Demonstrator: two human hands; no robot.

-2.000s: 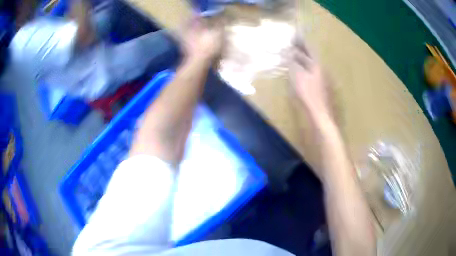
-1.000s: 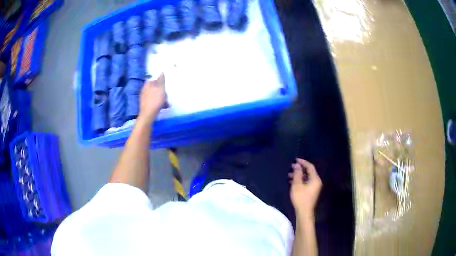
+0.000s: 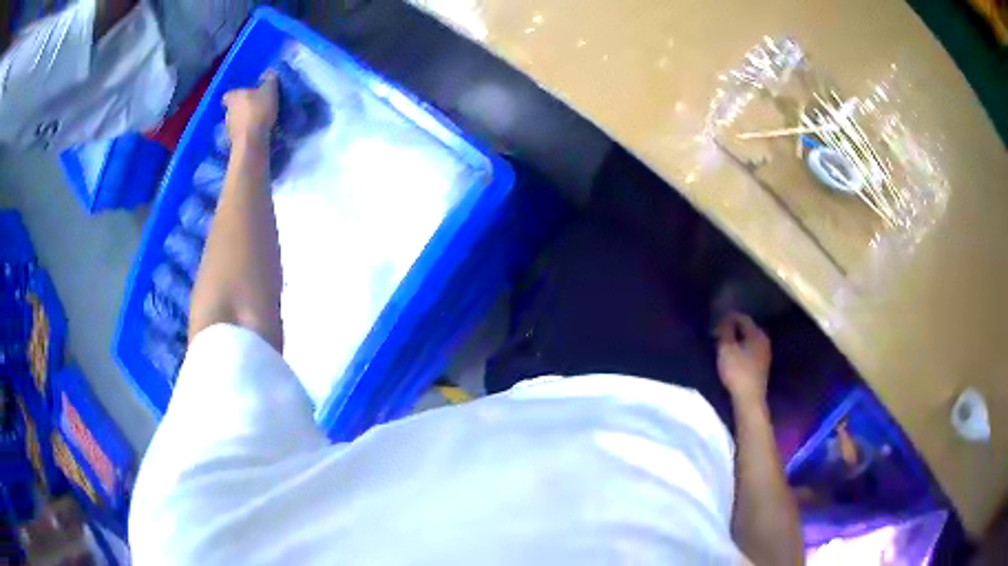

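Observation:
The blue left bin has a white lining and rows of blue fabric tubes along its left side and far end. My left hand is at the bin's far end, touching or just over blue tubes there; blur hides whether its fingers grip one. My right hand is low beside my body, near the table's edge, with loosely curled fingers and nothing visible in it.
On the tan table are pale applicator sticks around a glue dish, and a white bottle. The right bin is below the table's edge. A person's white sleeve is at upper left.
The view has turned, bringing the right bin and white bottle into sight. My left hand has moved from the bin's near side to tubes at its far end. My right hand's fingers are more curled.

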